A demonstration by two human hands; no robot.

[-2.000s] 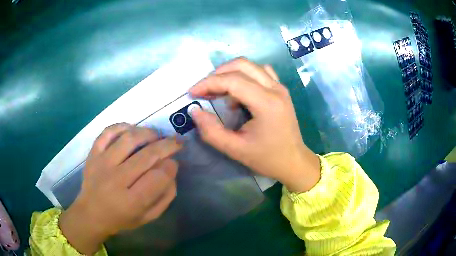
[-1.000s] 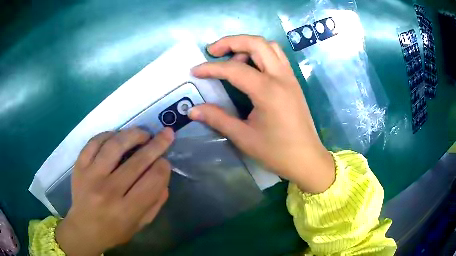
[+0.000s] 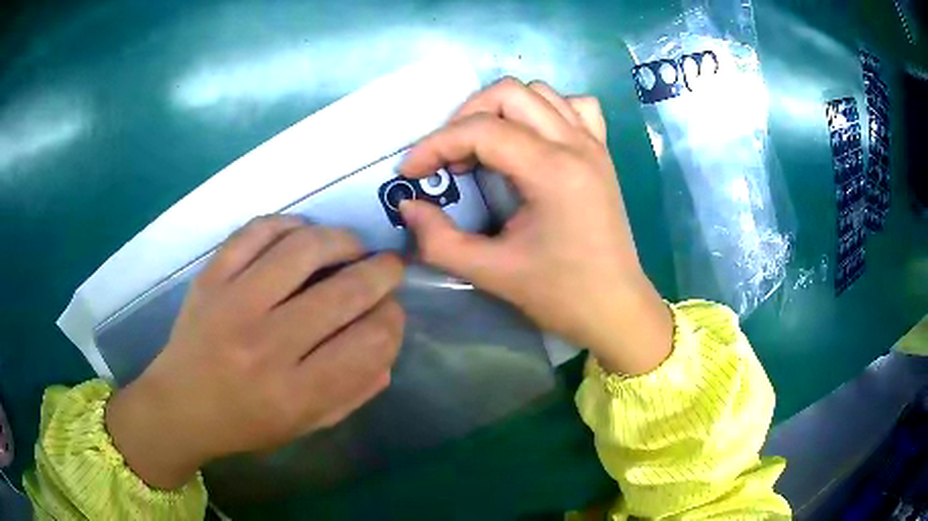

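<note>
A tablet or back cover point(image 3: 356, 219) lies on a white backing sheet point(image 3: 244, 178), with clear film over its lower part. The black camera piece point(image 3: 444, 189) with two rings is at the tablet's upper right corner. My right hand point(image 3: 539, 204) is over that corner, thumb tip touching the piece's lower left edge and index finger bent at its upper edge. Whether the fingers grip the piece cannot be told. My left hand point(image 3: 295, 336) rests over the tablet and film, its fingertips just below the piece; its thumb is hidden.
Right of the work, a shiny clear plastic liner point(image 3: 728, 193) carries small black lens pieces point(image 3: 656, 81). Long black lens-piece strips point(image 3: 847, 193) lie further right. A grey surface point(image 3: 845, 438) is at the lower right. The green mat point(image 3: 132, 122) lies beneath.
The camera piece sits further right and higher in the picture. My right thumb has moved from the right ring to the left ring's lower edge. My left hand has moved right.
</note>
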